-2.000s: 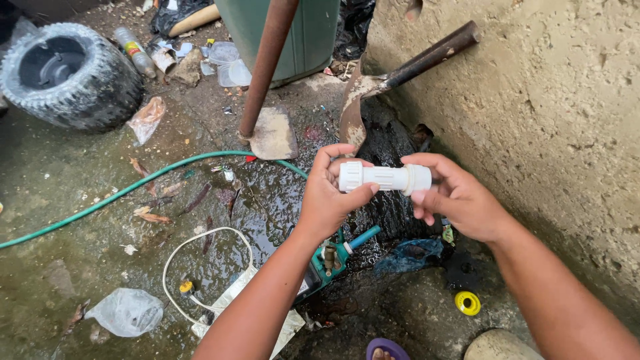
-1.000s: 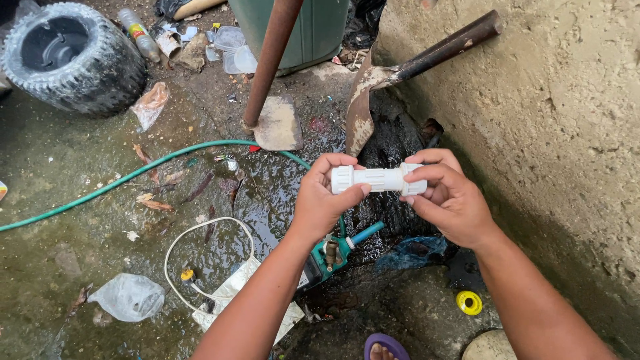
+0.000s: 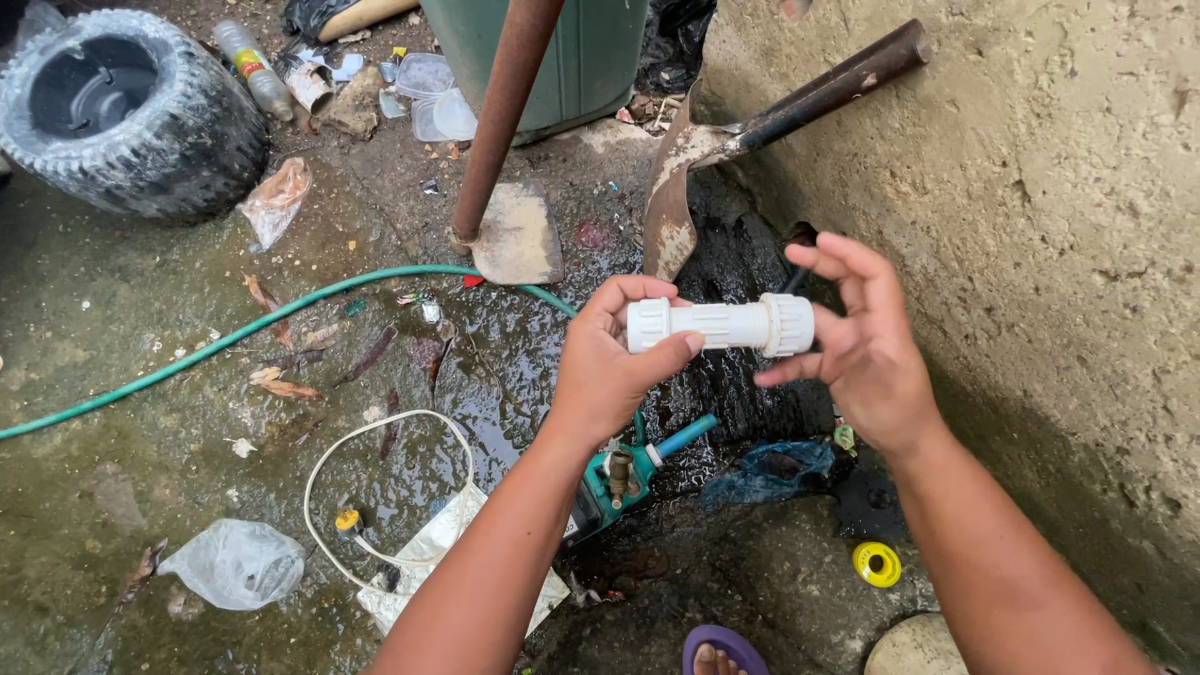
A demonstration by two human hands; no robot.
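Observation:
A white plastic pipe coupling (image 3: 736,325) with ribbed nuts at both ends lies level in front of me. My left hand (image 3: 623,352) grips its left end, thumb along the front and fingers behind. My right hand (image 3: 858,342) is at the right-hand nut with its fingers spread; whether a fingertip touches the nut I cannot tell. Below the coupling, partly hidden by my left forearm, stands a green water pump (image 3: 609,483) with a brass fitting and a blue pipe stub (image 3: 686,437). A roll of yellow thread seal tape (image 3: 877,563) lies on the ground at the lower right.
A green hose (image 3: 234,337) crosses the wet ground. Beyond my hands are a shovel (image 3: 670,202), a hoe (image 3: 516,234) and a green bin (image 3: 572,56). A rough wall (image 3: 1050,187) rises at right. A white cord (image 3: 314,478), plastic bag (image 3: 234,564) and toy-like wheel (image 3: 141,122) are at left.
My right hand has loosened from the right-hand nut, and its fingers have spread. My left hand keeps hold of the coupling.

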